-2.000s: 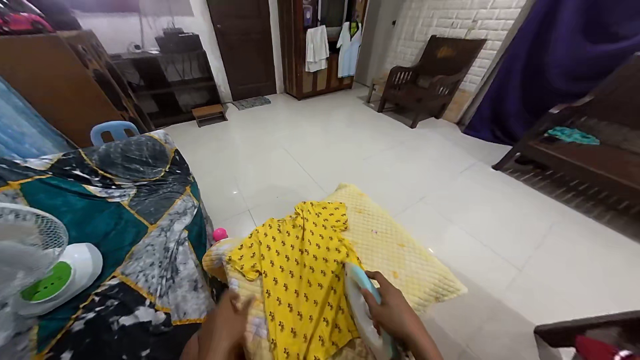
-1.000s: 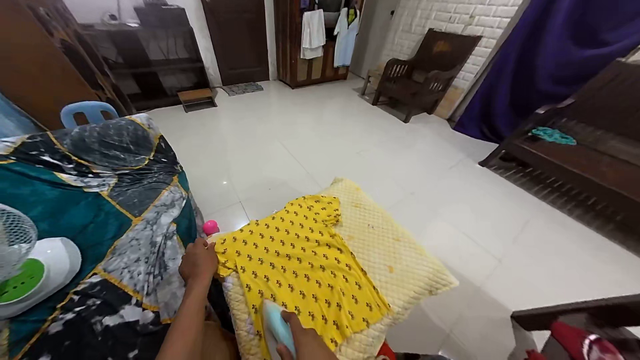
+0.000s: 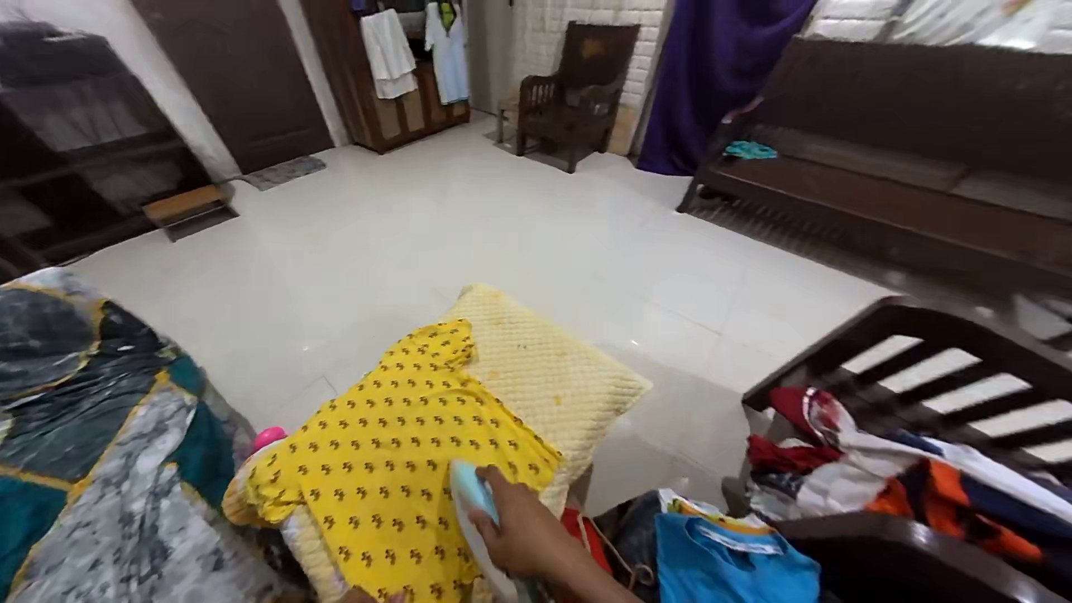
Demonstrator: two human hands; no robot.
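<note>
A yellow patterned shirt (image 3: 394,444) lies spread over a cream quilted pad (image 3: 553,368). My right hand (image 3: 523,523) is closed around the handle of a light-blue and white clothes iron (image 3: 475,519), which rests on the shirt's right part. Only the fingertips of my left hand (image 3: 373,596) show at the bottom edge, by the shirt's lower hem; what they do there is hidden.
A patterned cover (image 3: 151,452) lies at the left, with a pink object (image 3: 269,437) beside the pad. A folded blue shirt (image 3: 729,557) and a dark wooden chair (image 3: 904,352) heaped with clothes stand at the right. Beyond are a wooden bench (image 3: 879,184) and an armchair (image 3: 578,100).
My left hand has left the shirt's left sleeve and is now mostly out of sight at the bottom edge. The iron has moved up and right over the shirt. The view has turned right.
</note>
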